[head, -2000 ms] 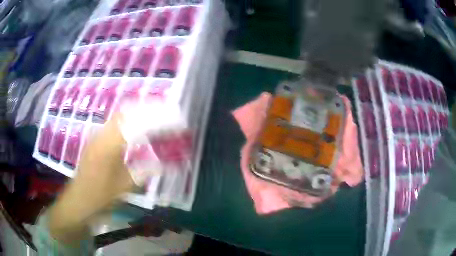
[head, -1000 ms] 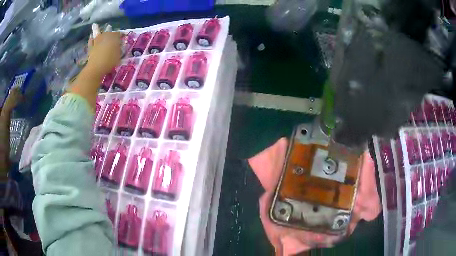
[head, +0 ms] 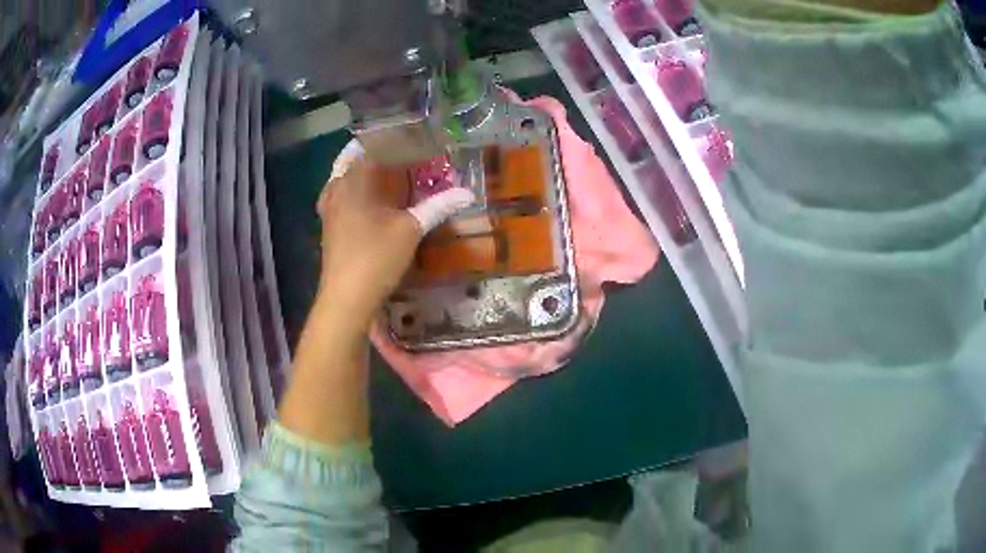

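Note:
My left hand (head: 378, 216), with white finger cots on the thumb and a fingertip, holds a pink bottle (head: 432, 176) at the press, under the grey press head (head: 346, 54). The fingers cover much of the bottle. The orange pads (head: 522, 240) lie inside the worn silver press base (head: 476, 313). The locating fixture is mostly hidden by my hand and the bottle. My right sleeve rises along the right side; my right hand is cut off by the top edge.
Stacked blister trays of pink bottles stand at left (head: 178, 270) and at upper right (head: 638, 119). A salmon cloth (head: 465, 389) lies under the base on the dark green mat (head: 616, 378). A blue bin (head: 124, 32) shows at upper left.
My left hand has moved from the left tray to the press and now holds a pink bottle there. My right sleeve has come into view. The camera view has shifted.

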